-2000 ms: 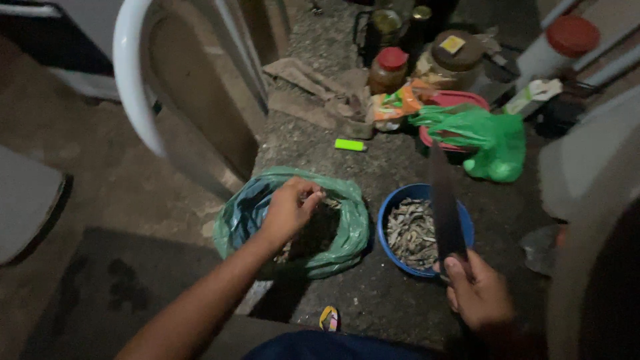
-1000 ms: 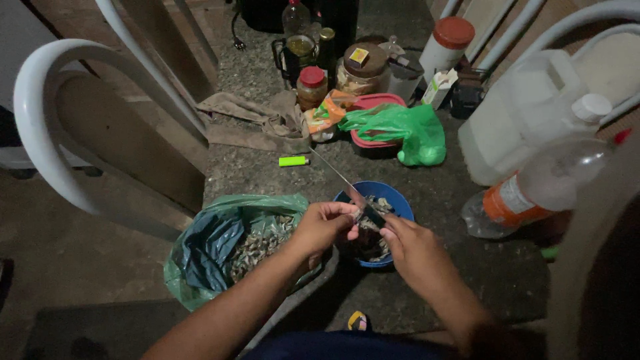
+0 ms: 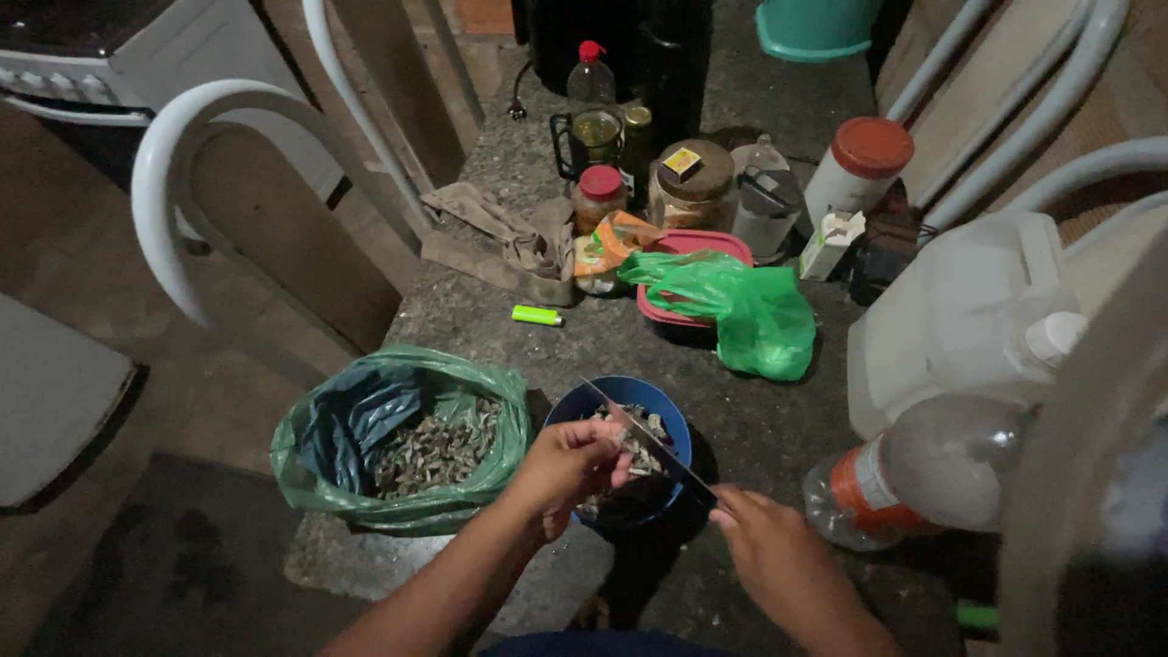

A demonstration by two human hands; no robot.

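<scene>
My right hand (image 3: pixel 753 525) grips a large knife (image 3: pixel 652 444) by its handle, the blade slanting up to the left over a blue bowl (image 3: pixel 673 411). My left hand (image 3: pixel 579 461) is above the bowl's left side, fingers pinched around a small pale piece against the blade; it looks like a small dried fish, though the fingers partly cover it. Many similar grayish pieces (image 3: pixel 650 424) lie in the bowl. To the left, an open green plastic bag (image 3: pixel 511 456) holds a heap of such small pieces (image 3: pixel 438 449).
A lime-green lighter (image 3: pixel 537 316) lies beyond the bowl. Behind it are a brown cloth (image 3: pixel 511 242), a pink container (image 3: pixel 703 243) under a green plastic bag (image 3: pixel 766 319), and several jars. A white jug (image 3: pixel 958 310) and a plastic bottle (image 3: pixel 940 465) are at right. Metal-framed chairs (image 3: pixel 182 210) flank the stone table.
Two seconds ago my left hand was in the green bag; it moved right to the bowl and stays there. The knife, earlier upright over the bowl, now slants beside my left fingers. The view shifted.
</scene>
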